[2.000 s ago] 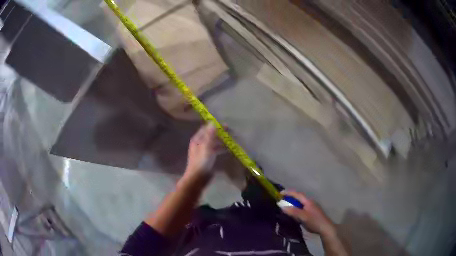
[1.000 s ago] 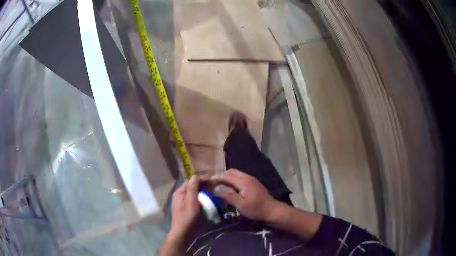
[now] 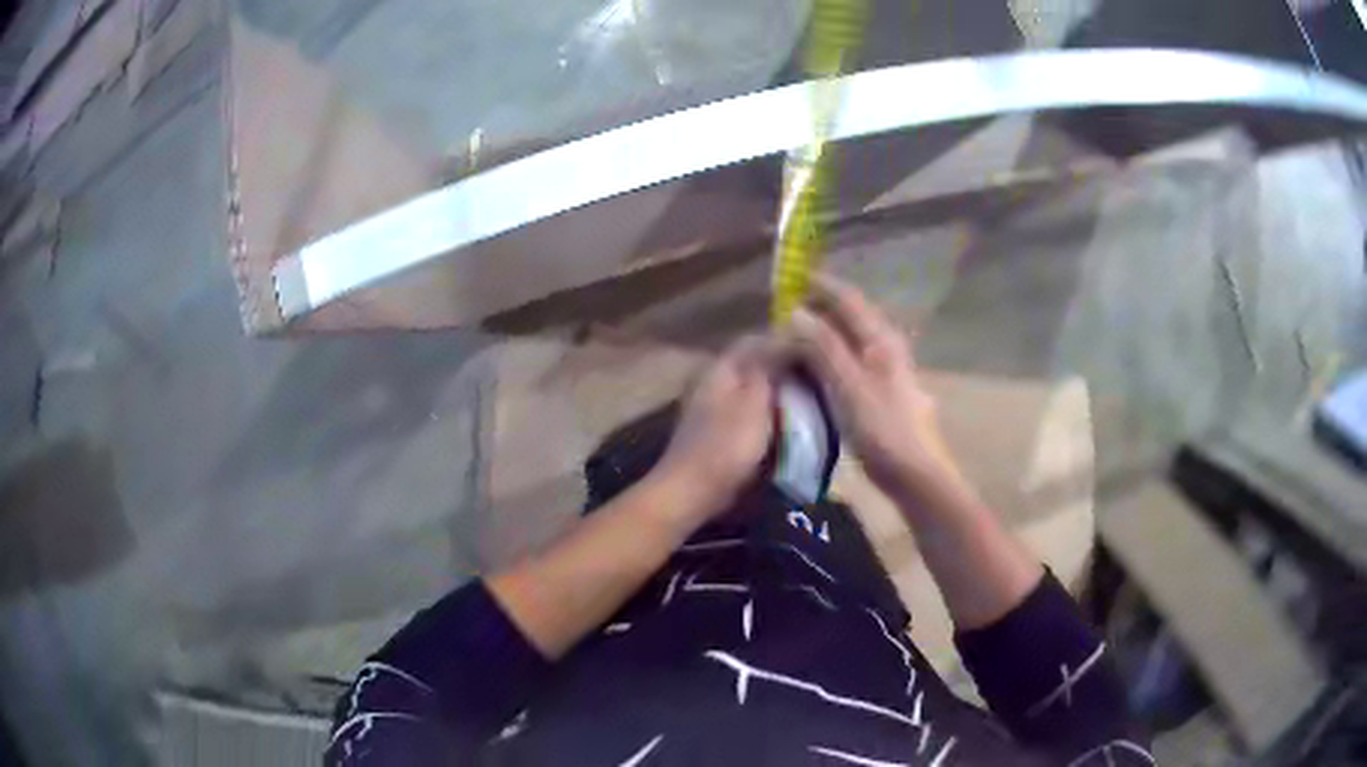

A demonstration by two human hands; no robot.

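Note:
The tape measure point(image 3: 804, 438), with a blue and white case, is between my two hands, close in front of my body. Its yellow blade runs up and away from the case, across the white strip, and out at the top edge; it is blurred. My left hand point(image 3: 724, 415) is closed at the left side of the case. My right hand point(image 3: 865, 364) is closed at the right side, its fingers by the blade's mouth. The long white strip point(image 3: 600, 173) lies across a brown panel point(image 3: 360, 180), its end at the left.
A tan board point(image 3: 1020, 450) lies on the floor under and beside my right arm. Scrap boards point(image 3: 1211, 599) lie at the lower right. Dark panels point(image 3: 960, 38) are at the top. Stained grey concrete floor point(image 3: 135, 405) shows on the left.
The view has turned, so the white strip now runs crosswise ahead of me. Since the oldest frame, my hands have come together at the tape measure case.

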